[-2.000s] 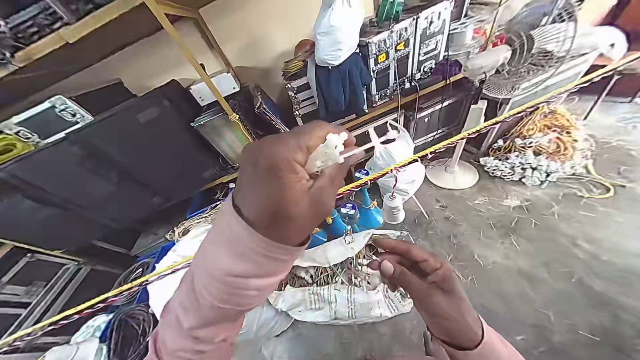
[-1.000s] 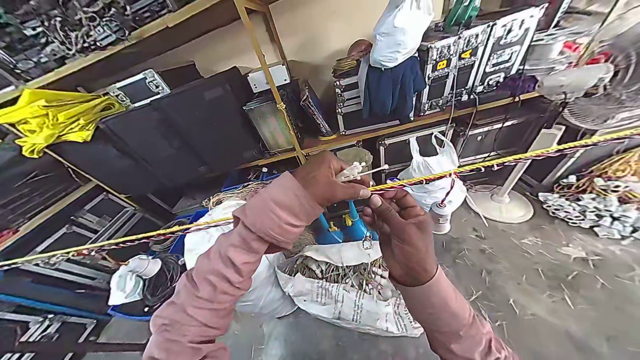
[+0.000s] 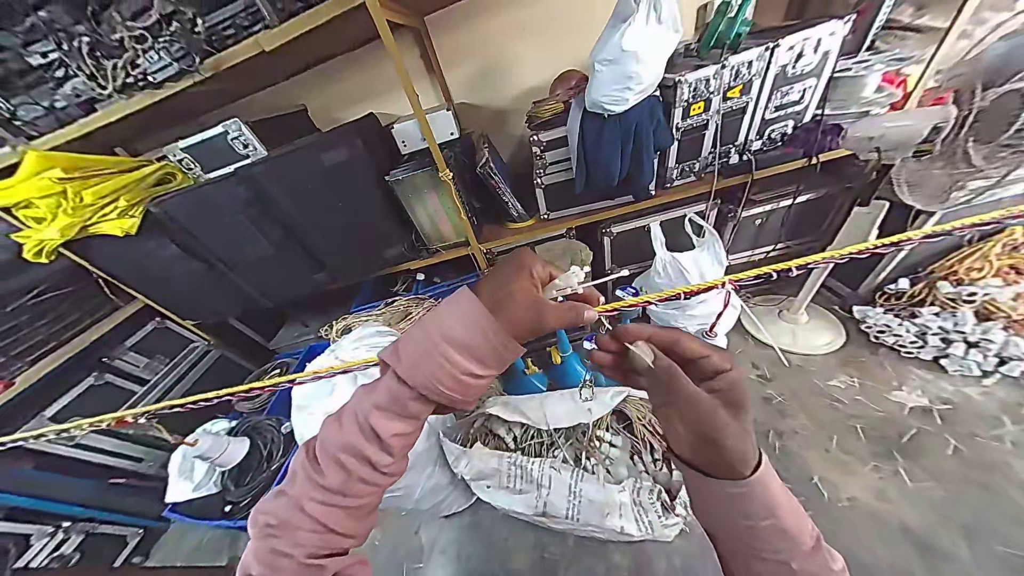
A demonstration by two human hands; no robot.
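A yellow rope [image 3: 800, 262] with a thin red-and-white twisted wire along it runs taut across the view. My left hand [image 3: 532, 296] grips the rope near the centre and also holds a bunch of white plastic pieces [image 3: 570, 280], with a thin white stick-like piece pointing right. My right hand [image 3: 680, 384] is just below and right of it, thumb and fingers pinched at a small thin end hanging under the rope; what exactly is pinched cannot be told. Beneath the hands lies an open white woven sack [image 3: 560, 500] full of thin wires with small white ends.
Blue bottle-like things [image 3: 564, 370] stand behind the sack. A white plastic bag [image 3: 692, 276] and a pedestal fan's base [image 3: 792, 324] are beyond the rope. Black flight cases [image 3: 696, 120] fill a yellow-framed shelf. Cables and white fittings [image 3: 936, 332] lie right; a blue crate [image 3: 280, 400] holds black cable.
My left hand has come down onto the rope with the white pieces, and my right hand has risen close beside it. Since the last earlier frame, my right hand has moved slightly down from the rope.
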